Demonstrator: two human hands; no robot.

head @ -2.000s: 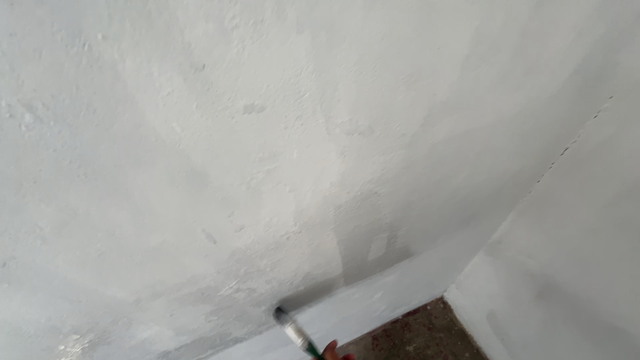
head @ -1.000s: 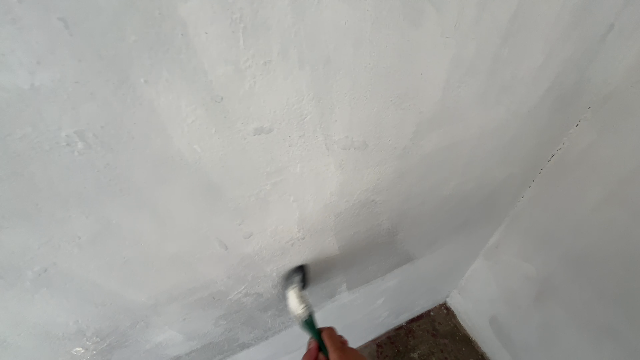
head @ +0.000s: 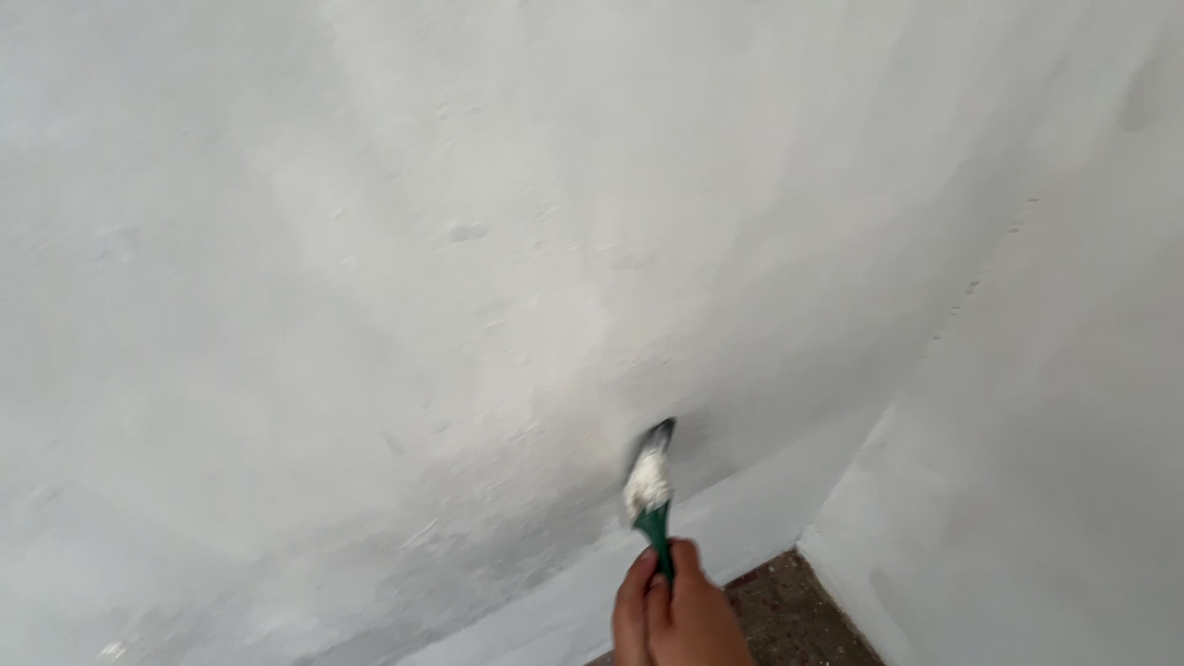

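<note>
My right hand [head: 680, 610] comes in from the bottom edge, its fingers closed around the green handle of a paintbrush [head: 650, 486]. White paint covers the brush's ferrule, and its dark bristles point up to the wall. The bristles are blurred and lie at or very near the lower part of the white-grey wall [head: 555, 305], just above a paler band [head: 573, 587] along its base. Uneven, patchy paint and small bumps show on the wall. My left hand is out of view.
A second pale wall [head: 1045, 444] meets the first at a corner on the right, with small dark chips or gaps along the upper part of the joint. Below the corner shows a speckled brown floor [head: 795, 615], partly behind my right hand.
My right hand has come further into view from the bottom edge with the brush. The bristles have moved right along the lower wall, and the brush now stands more upright.
</note>
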